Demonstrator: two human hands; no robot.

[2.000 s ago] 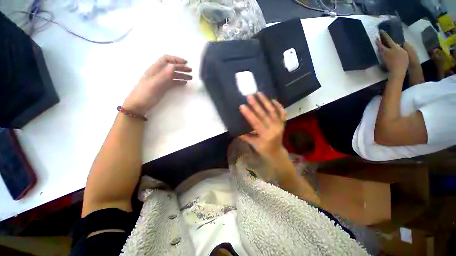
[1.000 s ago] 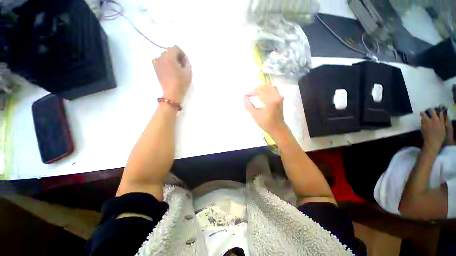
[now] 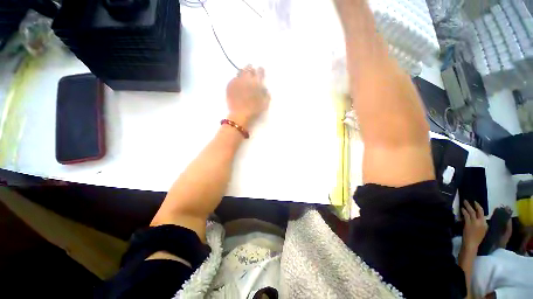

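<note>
My left hand (image 3: pixel 248 93) rests over the white bench with its fingers curled. The end of a thin pale cord (image 3: pixel 221 44) meets its fingertips; whether it holds the cord cannot be told. My right forearm reaches across the bench to the top edge, and my right hand is cut off there. A tall ribbed stack of black trays (image 3: pixel 146 58) stands at the left, beyond my left hand. At the far right, a black tray (image 3: pixel 443 153) carries a white rounded block (image 3: pixel 448 174).
A smartphone (image 3: pixel 80 120) with a red edge lies left. Yellow tape (image 3: pixel 342 157) runs along the bench under my right arm. White ribbed trays (image 3: pixel 403 23) stand behind that arm, more at far right (image 3: pixel 504 38). Another person's hand (image 3: pixel 474 225) touches a black piece at lower right.
My right hand has gone forward out of the top of the picture. The view has turned, so the stack and phone show larger and the black tray with the block lies further right.
</note>
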